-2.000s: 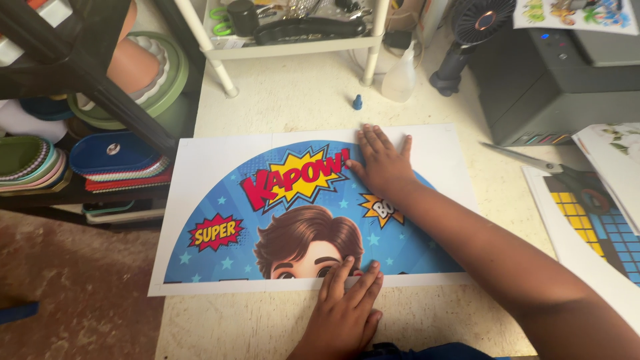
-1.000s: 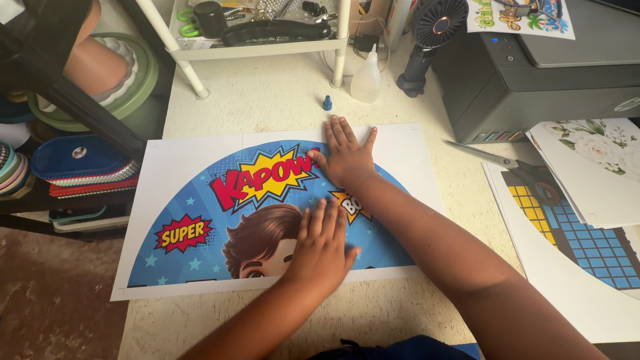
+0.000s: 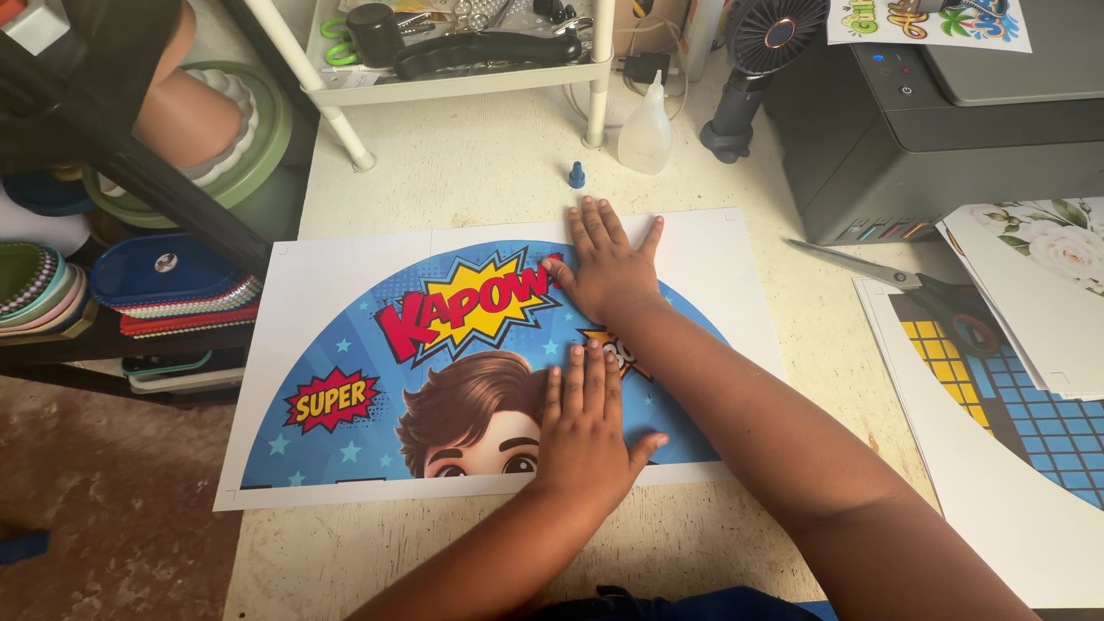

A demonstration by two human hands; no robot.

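Observation:
A printed paper sheet (image 3: pixel 349 348) with a blue comic-style half circle lies flat on the white wooden table. My left hand (image 3: pixel 588 423) rests palm down on the lower middle of the print, right of the cartoon head, fingers pointing away from me. Higher up, my right hand (image 3: pixel 608 263) presses flat near the sheet's top edge, fingers spread, its thumb by the end of the large red lettering. Neither hand holds anything. A faint vertical line crosses the sheet left of its middle. Just beyond my right fingertips stands a small blue nozzle cap (image 3: pixel 577 175).
Behind are a translucent squeeze bottle (image 3: pixel 646 134), a small black fan (image 3: pixel 749 82) and a white rack (image 3: pixel 466 78) of tools. At right are a black printer (image 3: pixel 931 138), scissors (image 3: pixel 906 280) and more printed sheets (image 3: pixel 1026 517). A dark shelf (image 3: pixel 129 354) holds trays at left.
My left hand has moved from the print's bottom edge up onto its middle. My right hand stays near the top edge, its thumb now by the red lettering.

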